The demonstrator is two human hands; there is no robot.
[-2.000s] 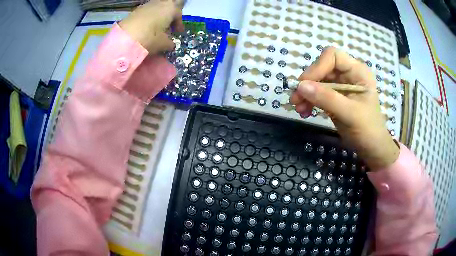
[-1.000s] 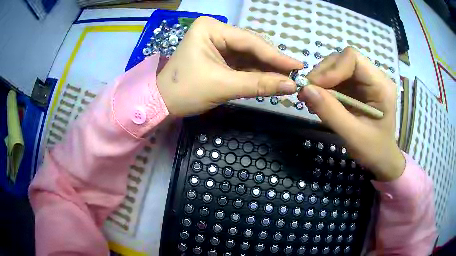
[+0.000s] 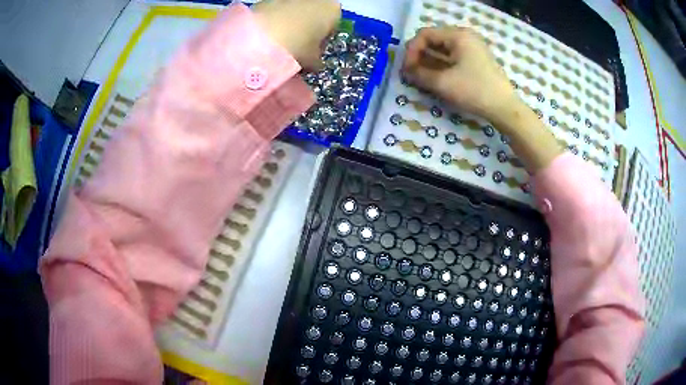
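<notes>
My left hand (image 3: 305,26) is over the upper left part of the blue parts bin (image 3: 362,113), which holds a heap of shiny silver fittings; its fingertips are hidden, so its grip cannot be told. My right hand (image 3: 459,71) is over the upper left part of the white foam board (image 3: 383,139), with curled fingers; what it holds is hidden. Dark-ringed silver parts sit at the ends of several tan cutouts in the board's lower rows. The black component tray (image 3: 301,263) lies in front, with silver parts in many round pockets and some empty pockets near its upper edge.
An empty holding board (image 3: 214,301) lies partly under my left forearm. Another board (image 3: 656,218) stands at the far right. A second black tray (image 3: 583,26) is at the upper right. A yellow-green cloth (image 3: 20,169) hangs at the far left.
My hands were together over the foam board and have parted. My left hand is back over the blue bin; my right hand has moved up and left on the board. The view has shifted.
</notes>
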